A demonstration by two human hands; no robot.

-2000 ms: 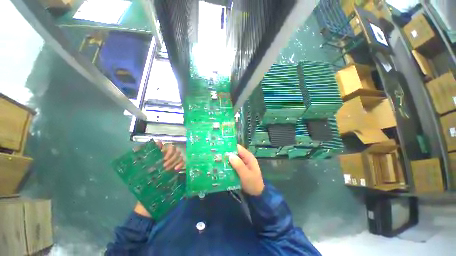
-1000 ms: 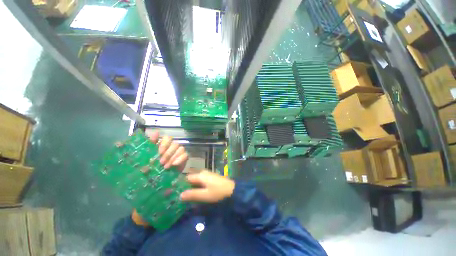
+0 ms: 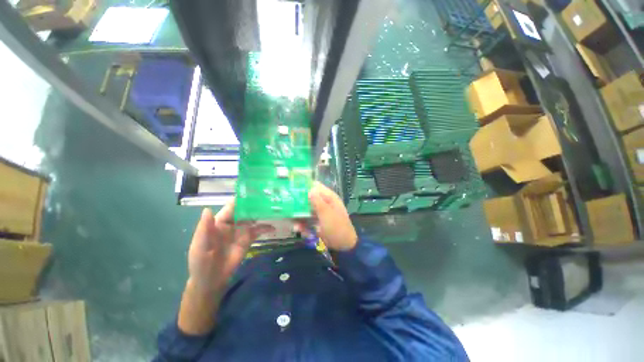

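A green PCB panel [image 3: 275, 173] with small components lies lengthwise between the dark ribbed walls of the magazine rack [image 3: 220, 63], its near end sticking out towards me. My right hand [image 3: 330, 215] grips the panel's near right corner, thumb on its edge and fingers partly hidden below. My left hand [image 3: 220, 244] is at the near left corner, palm up, with its thumb apart. Its fingertips reach the panel's near edge and are partly hidden. Whether they touch the panel is unclear. No separate board shows in my left hand.
Metal posts [image 3: 106, 106] flank the rack. Piles of green boards [image 3: 388, 124] with dark ribbed pieces [image 3: 393, 179] stand right of it. Open cardboard boxes [image 3: 515, 147] and a shelf [image 3: 575, 152] are farther right. A blue stool [image 3: 157, 92] is upper left, wooden-looking boxes [image 3: 21, 212] at far left.
The board held in my left hand a second ago is gone from it. Both hands have moved to the near end of a panel that now sticks further out of the rack. The view has shifted slightly.
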